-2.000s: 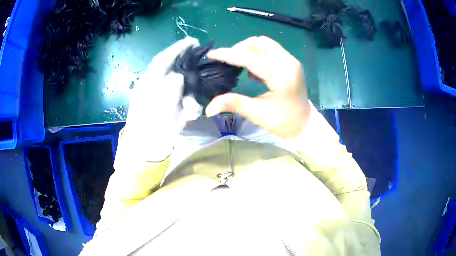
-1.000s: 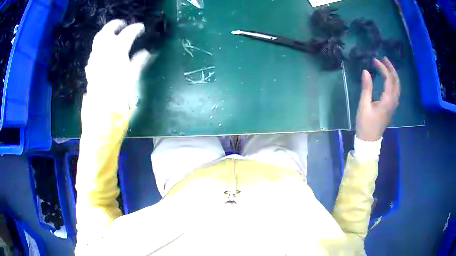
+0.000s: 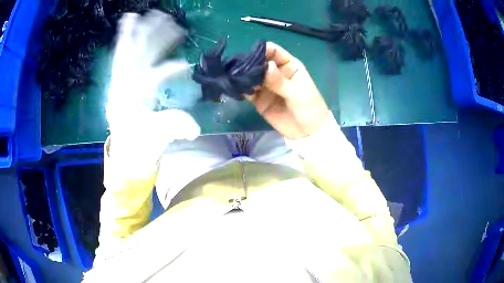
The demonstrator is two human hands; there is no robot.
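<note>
A black spiky hair part is held above the green mat, over the bench's front edge. My bare right hand grips its right end between thumb and fingers. My left hand, in a white glove, is motion-blurred to the left of the part, with its fingers apart and nothing visible in it. A slim black knife with a silver tip lies on the mat, its tip pointing left and its other end by the parts at the right.
A large heap of black parts covers the mat's left side. Several black parts lie spaced at the right. Blue bins stand at both bench sides, with more below. Pale flecks lie on the green mat.
Both hands have come inward from the heap and the right group. The right hand now holds a part. One more part lies at the right than two seconds ago.
</note>
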